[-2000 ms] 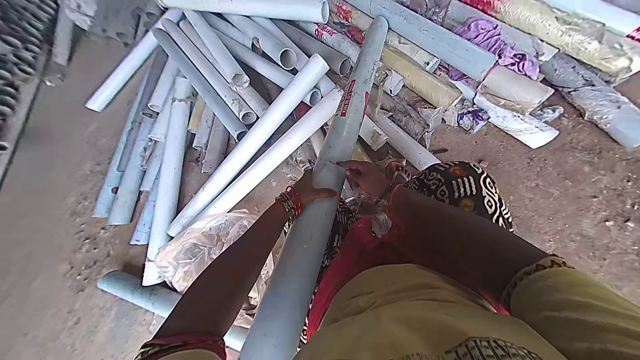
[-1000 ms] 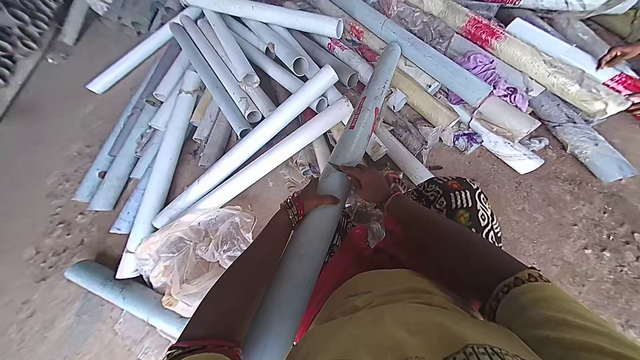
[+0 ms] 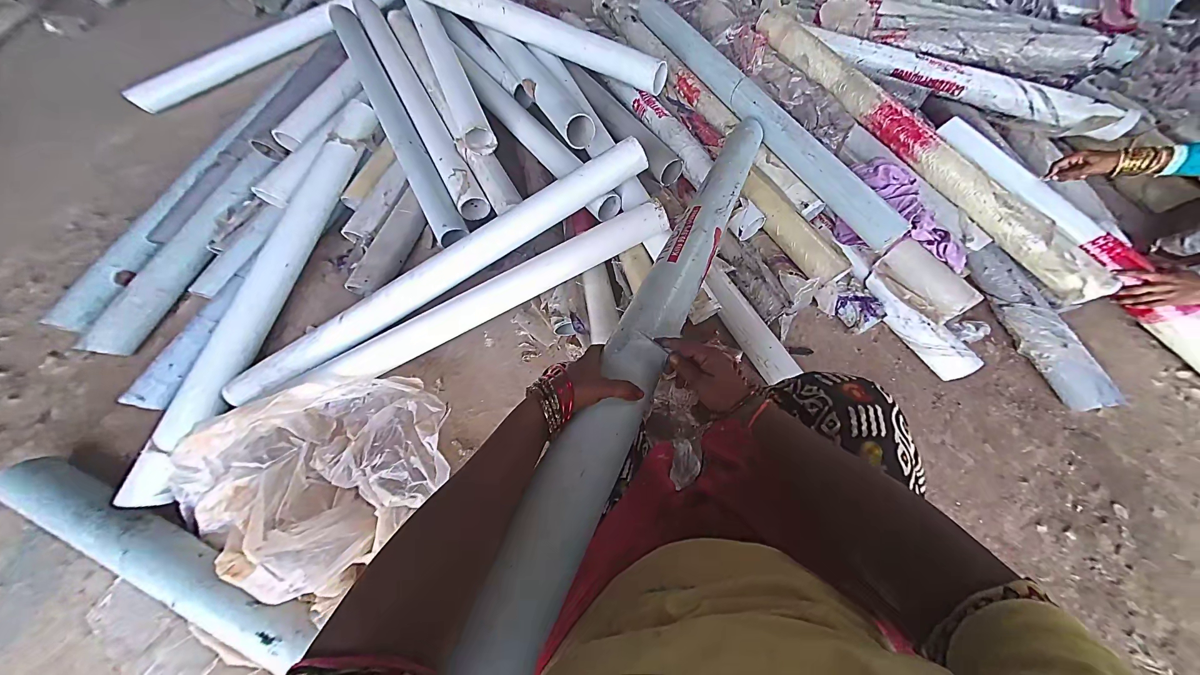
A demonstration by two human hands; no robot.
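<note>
A long grey plastic pipe [image 3: 572,478] slants from my lap up toward the heap, with red printing near its far end. My left hand [image 3: 600,380] grips it from the left side, thumb across the top. Close by on the right, my right hand [image 3: 708,375] has its fingers closed on clear plastic film [image 3: 687,450] at the pipe's side. Film still wraps the far part of the pipe, and its torn edge lies just beyond my left hand.
A heap of white and grey pipes [image 3: 450,291] spreads ahead. Crumpled plastic film [image 3: 319,478] lies at left, beside a loose grey pipe [image 3: 141,553]. Film-wrapped pipes [image 3: 937,159] lie at right, where another person's hands [image 3: 1162,286] touch one. A purple cloth [image 3: 895,211] lies among them.
The torn edge of the film now shows clearly on the pipe beyond my left hand. Another person's hands have come further into view at right. The view has shifted somewhat.
</note>
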